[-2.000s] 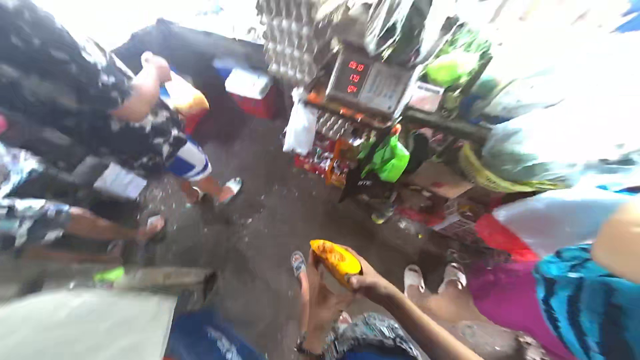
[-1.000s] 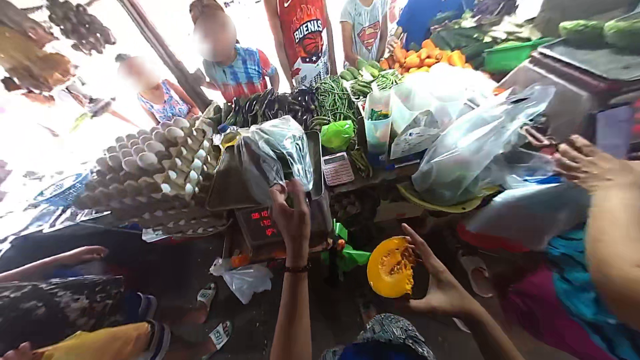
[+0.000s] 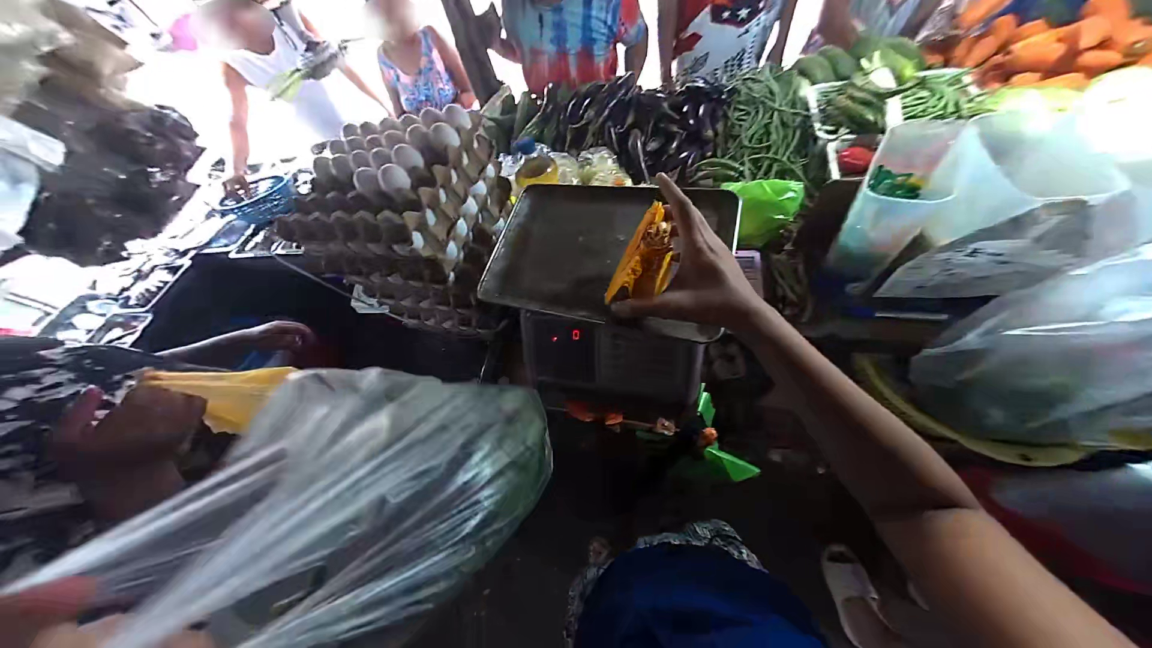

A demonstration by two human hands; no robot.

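Note:
My right hand (image 3: 697, 265) holds a cut piece of orange squash (image 3: 646, 252), its seedy side showing, over the metal tray (image 3: 558, 243) of a digital scale (image 3: 612, 351). Whether the squash touches the tray is hard to tell. At the bottom left edge, my left hand (image 3: 63, 612), blurred and partly cut off, is closed on the gathered end of a clear plastic bag (image 3: 405, 477). The bag stretches to the right, its full end below and left of the scale, with something greenish inside.
Stacked egg trays (image 3: 396, 216) stand left of the scale. Behind it lie eggplants (image 3: 621, 121) and long beans (image 3: 769, 126). Plastic bags (image 3: 1044, 351) crowd the right. Another person's hand (image 3: 135, 423) is near a yellow bag (image 3: 225, 391) at left; other people stand behind the produce.
My right hand has brought the squash up to the scale tray. The clear bag my left hand was touching on the scale is now off it, at lower left. The view has shifted.

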